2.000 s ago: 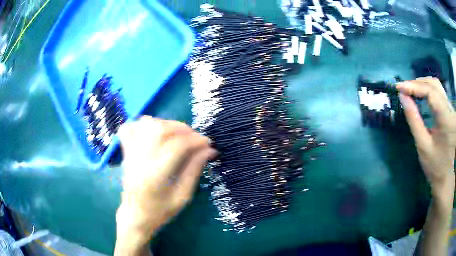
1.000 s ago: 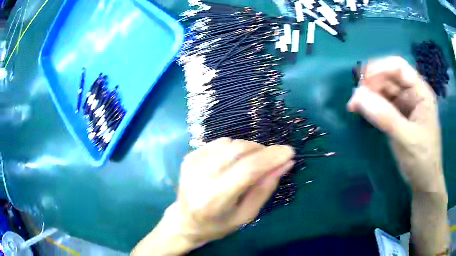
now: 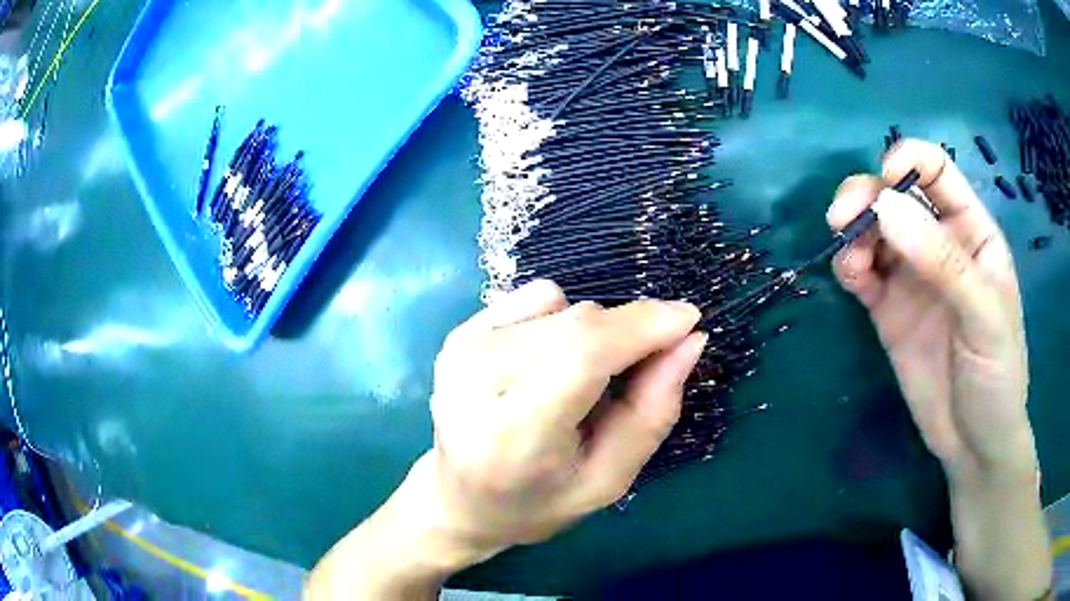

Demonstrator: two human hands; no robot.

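Observation:
My left hand (image 3: 563, 399) pinches a thin black wire lead (image 3: 751, 294) at the lower part of the wire pile; its tip points toward my right hand. My right hand (image 3: 933, 282) holds a black-ended tube (image 3: 854, 230) between thumb and fingers, tilted up to the right; its middle is hidden by the fingers. The lead's tip is close to the tube's lower end; I cannot tell if they touch. The wire pile (image 3: 610, 176) lies at the centre, with silvery-white tips along its left edge and copper-coloured tips on the right.
A blue tray (image 3: 340, 176) at the upper left holds a bundle of assembled leads (image 3: 261, 217). Black-and-white tubes (image 3: 751, 65) lie at the top right beside a clear plastic bag (image 3: 986, 21). Small black pieces (image 3: 1044, 147) lie at the far right.
My left hand has moved right from beside the tray and took hold of a lead. My right hand now holds a tube, brought near that lead. The whole view has shifted slightly.

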